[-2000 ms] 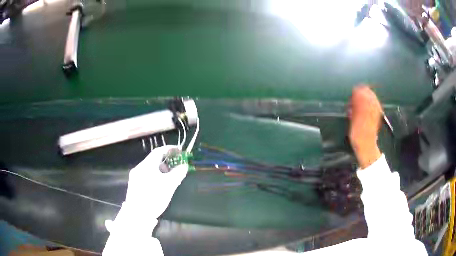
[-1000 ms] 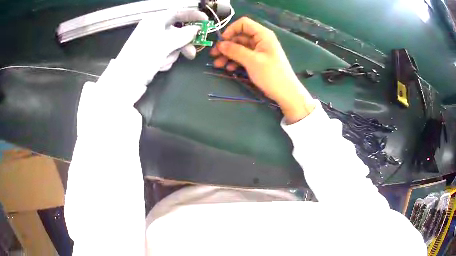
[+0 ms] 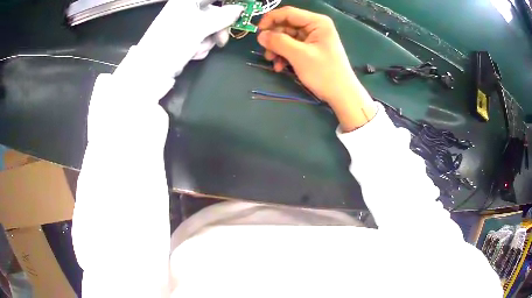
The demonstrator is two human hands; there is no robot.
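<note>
My left hand (image 3: 207,29), in a white glove, holds a small green circuit board (image 3: 245,16) at the top of the picture. My bare right hand (image 3: 303,46) is at the board's right edge with thumb and forefinger together; whether a lead is between them cannot be told. White lead wires (image 3: 270,7) run from the board towards the top edge. The silver-white tube unit (image 3: 108,7) lies behind my left arm, partly cut off. Blue and brown leads (image 3: 283,95) of a power cord lie below my right hand.
Black power cords (image 3: 437,148) lie piled at the right, with another bundle (image 3: 417,74) above. A black block with a yellow patch (image 3: 482,87) stands farther right. Bagged parts (image 3: 501,250) sit in a yellow-edged tray, lower right. A cardboard box (image 3: 35,195) is at lower left. Thin solder wire (image 3: 58,56) runs from the left.
My right hand has come from the right side to the board. My left hand still holds the board. The view has tilted down, and over the last second the hands moved slightly up in the picture.
</note>
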